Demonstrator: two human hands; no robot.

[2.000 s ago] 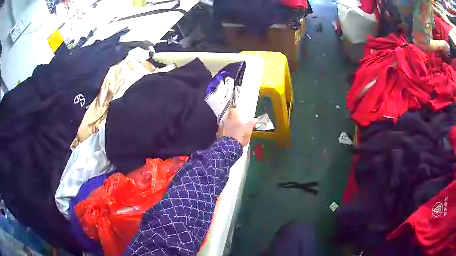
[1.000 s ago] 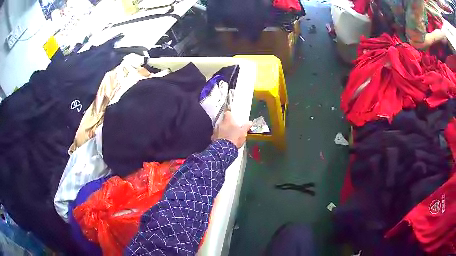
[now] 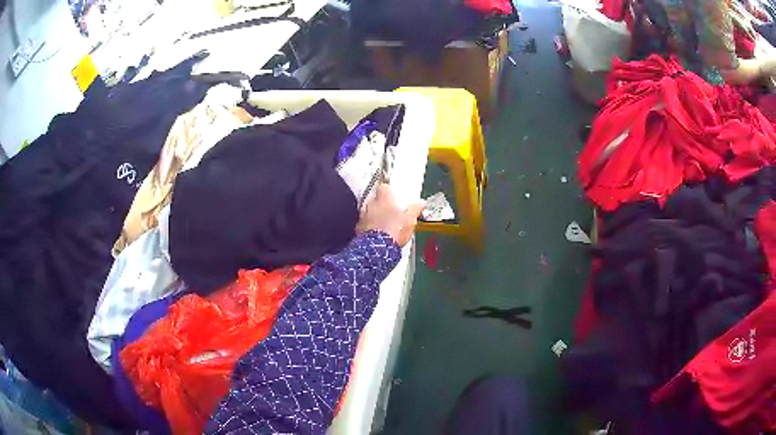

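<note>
A large white plastic bin (image 3: 387,340) stands left of centre, full of cloth. My left hand (image 3: 390,214), in a dark blue patterned sleeve, grips its right rim, with the thumb on the outer side and the fingers inside. A black folded garment (image 3: 264,195) lies on top of the load. A crumpled orange-red plastic bag (image 3: 204,340) lies in the near part, partly behind my sleeve. Beige cloth (image 3: 174,157) and whitish cloth (image 3: 132,289) show at the left, and a purple and white piece (image 3: 362,161) lies near my fingers. My right hand is out of the picture.
A large black garment (image 3: 77,195) is heaped at the left. A yellow stool (image 3: 459,136) stands against the bin's far right side. Red cloth (image 3: 655,136) and black cloth (image 3: 672,263) are piled at the right. A crossed black strip (image 3: 499,316) lies on the green floor. Another person's arm (image 3: 719,42) shows top right.
The view has shifted slightly, so the bin and piles sit a little further left in the picture. My left hand keeps its grip on the rim. The other person's arm has moved slightly.
</note>
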